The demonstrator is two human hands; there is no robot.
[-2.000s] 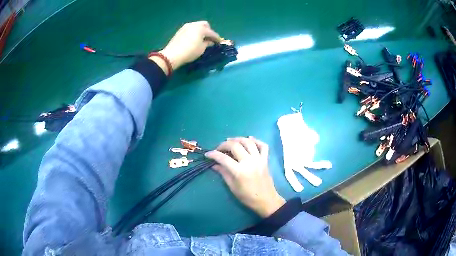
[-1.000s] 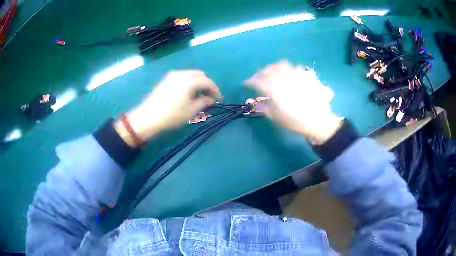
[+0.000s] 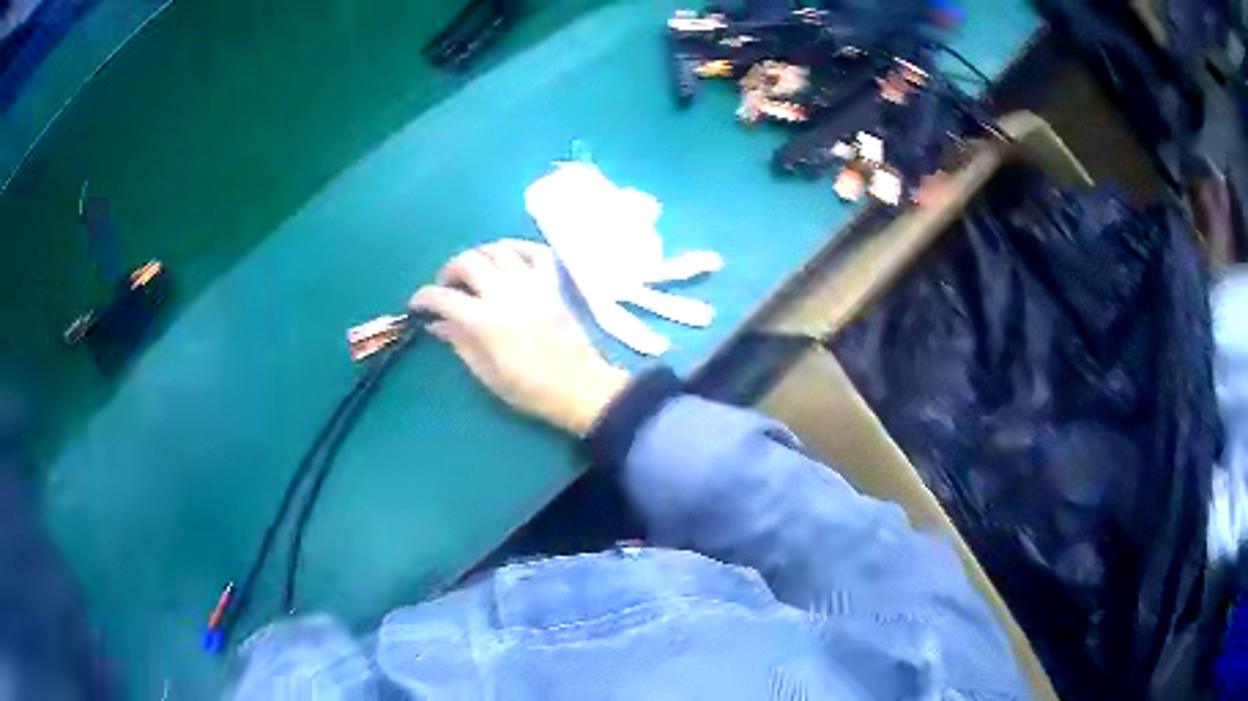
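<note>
My right hand point(image 3: 513, 329) is closed on a few thin black cables point(image 3: 318, 459) just behind their copper terminals point(image 3: 377, 336), low over the green bench. The cables curve down to the left, where a red and blue tip point(image 3: 218, 619) shows. A white work glove point(image 3: 602, 253) lies unworn on the bench, just beyond my right hand. My left hand is not in view; a dark blurred shape at the left edge cannot be told.
A pile of black cables with copper ends point(image 3: 821, 96) lies at the bench's far right edge. A dark cable bundle point(image 3: 130, 315) is at the left, another point(image 3: 470, 33) at the top. An open carton point(image 3: 890, 445) with black plastic point(image 3: 1027, 411) stands against the bench on the right.
The view has swung right. My left hand has gone out of the picture. My right hand holds fewer cables than the bunch seen before, and the glove behind it shows clearly again.
</note>
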